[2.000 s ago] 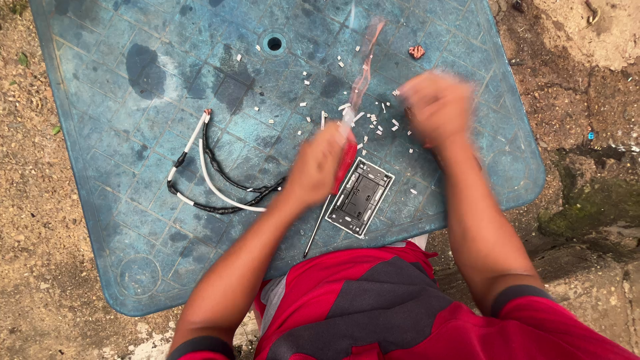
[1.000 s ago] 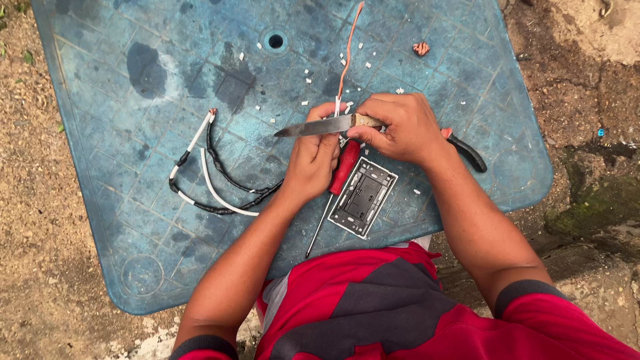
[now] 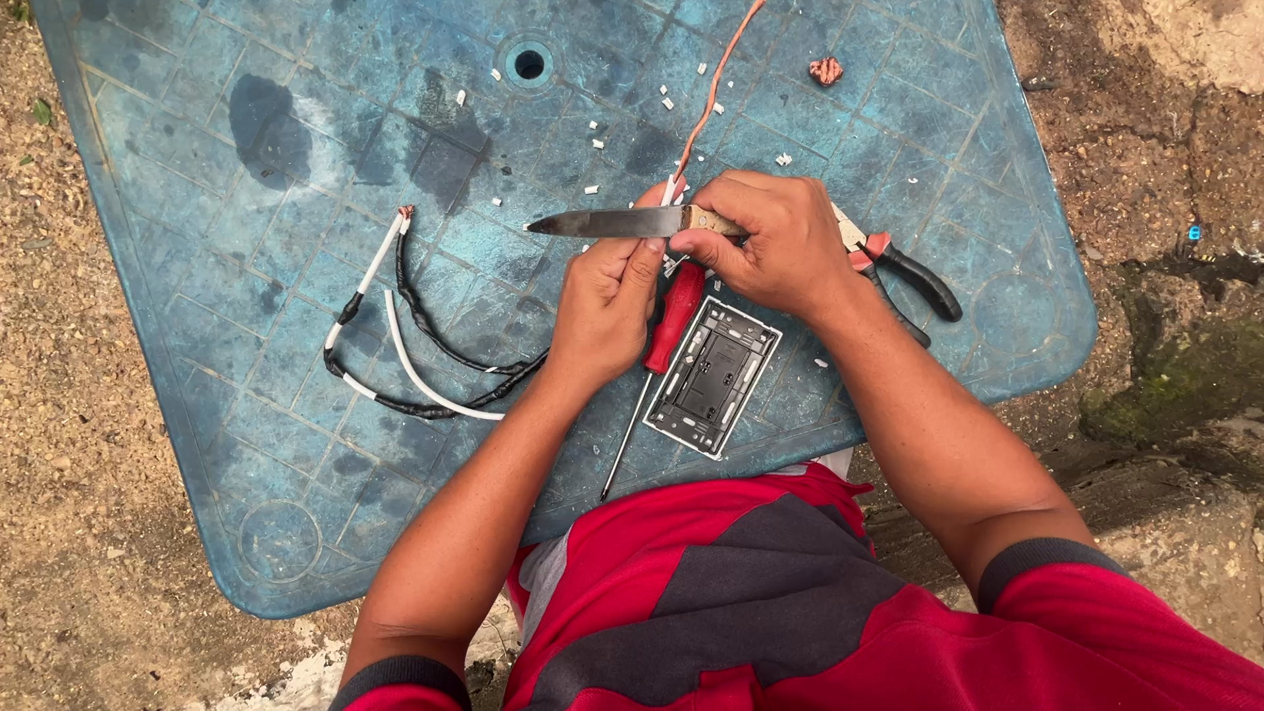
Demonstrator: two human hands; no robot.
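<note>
My right hand (image 3: 775,242) grips the light handle of a knife (image 3: 607,222), whose blade points left across the wire. In my left hand (image 3: 612,306) is a white-insulated wire (image 3: 671,188) with a long bare copper strand (image 3: 713,94) running up from it. The blade lies over my left fingers; whether its edge touches the insulation cannot be told. Just below the hands lies a red-handled screwdriver (image 3: 675,316), its shaft toward me. Beside it sits a black plastic plate with a white rim (image 3: 715,377). Pliers with black and red handles (image 3: 923,281) lie partly behind my right hand.
A blue plastic table (image 3: 286,434) with a round hole (image 3: 529,65) carries everything. White and black-taped cable (image 3: 425,321) curves at the left. A small copper wire bundle (image 3: 826,70) lies at the upper right. Small white insulation bits (image 3: 592,190) are scattered about the upper middle.
Two seconds ago my hands were apart and blurred in motion; now they are together at the wire with the knife across it. The pliers have come into sight beside my right hand.
</note>
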